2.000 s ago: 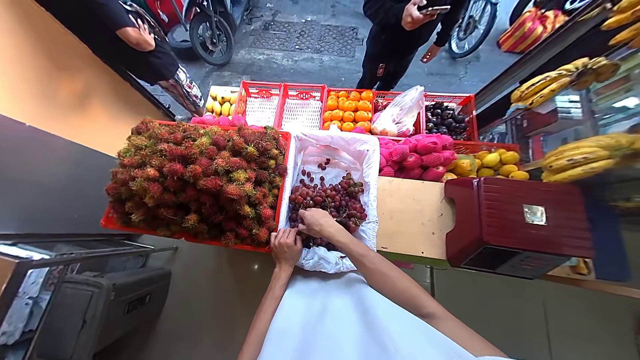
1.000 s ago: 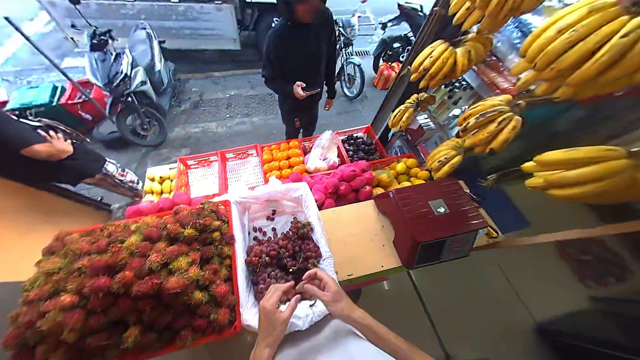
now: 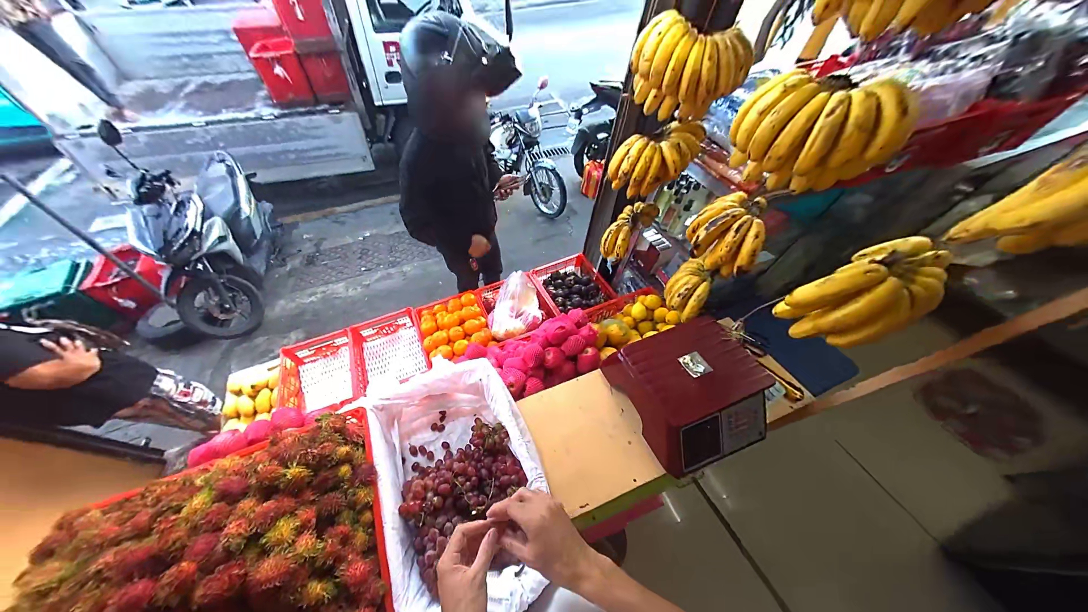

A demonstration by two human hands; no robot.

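Red grapes (image 3: 463, 472) lie in a box lined with white plastic (image 3: 382, 442). Over the near end of the grapes, my left hand (image 3: 469, 557) and my right hand (image 3: 535, 531) meet at the fingertips. Their fingers are bent and pinched close together; whether a grape or a stem is between them is too small to tell. Loose single grapes lie toward the far end of the box. A large heap of rambutans (image 3: 255, 527) fills the red crate directly left of the grapes.
Right of the grapes are a tan board (image 3: 586, 433) and a dark red weighing scale (image 3: 693, 391). Crates of oranges (image 3: 453, 325), dark fruit (image 3: 574, 290) and pink-wrapped fruit (image 3: 552, 353) stand beyond. Bananas (image 3: 824, 127) hang at the right. A person in black (image 3: 450, 170) stands outside.
Two seconds ago my right hand reached into the grapes with my left at the box's edge; now both meet over the near end. The view has swung up and right.
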